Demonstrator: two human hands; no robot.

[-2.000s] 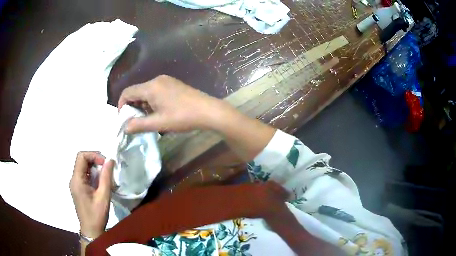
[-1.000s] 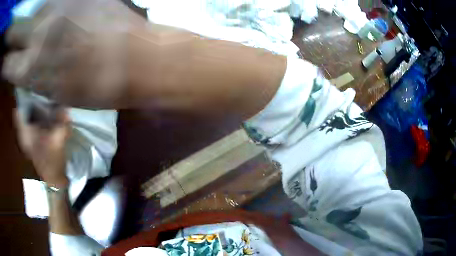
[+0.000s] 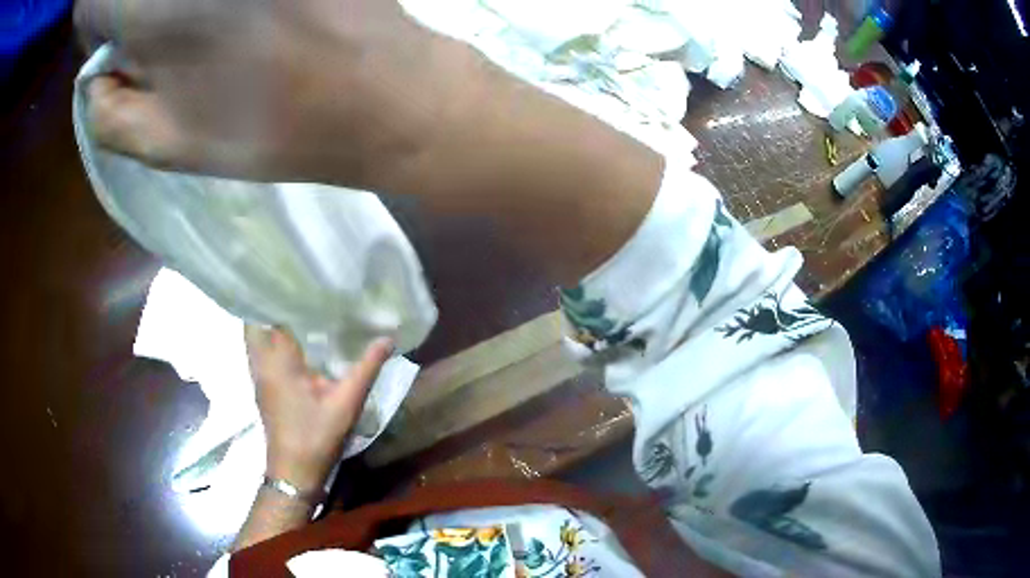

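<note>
A white garment [image 3: 260, 243] is stretched between my two hands above the brown table. My right hand [image 3: 169, 85] is raised at the upper left, blurred, and grips the garment's upper edge; its top is cut off by the picture's edge. My left hand [image 3: 311, 390] is lower, near the table's front, thumb and fingers closed on the garment's lower end. A loose white part of it [image 3: 198, 361] hangs or lies to the left of my left hand.
A white garment pile [image 3: 633, 57] lies at the far side of the table [image 3: 745, 119]. A tan measuring strip [image 3: 486, 373] runs along the front edge. A white-grey cylinder [image 3: 855, 175], a spray bottle [image 3: 901, 158], a round-labelled bottle [image 3: 867, 107] and blue plastic [image 3: 921, 265] are at right.
The garment, first flat under both hands, is now lifted and stretched. My right hand has moved up and left. My left hand has moved right since a second ago. More of the far pile shows.
</note>
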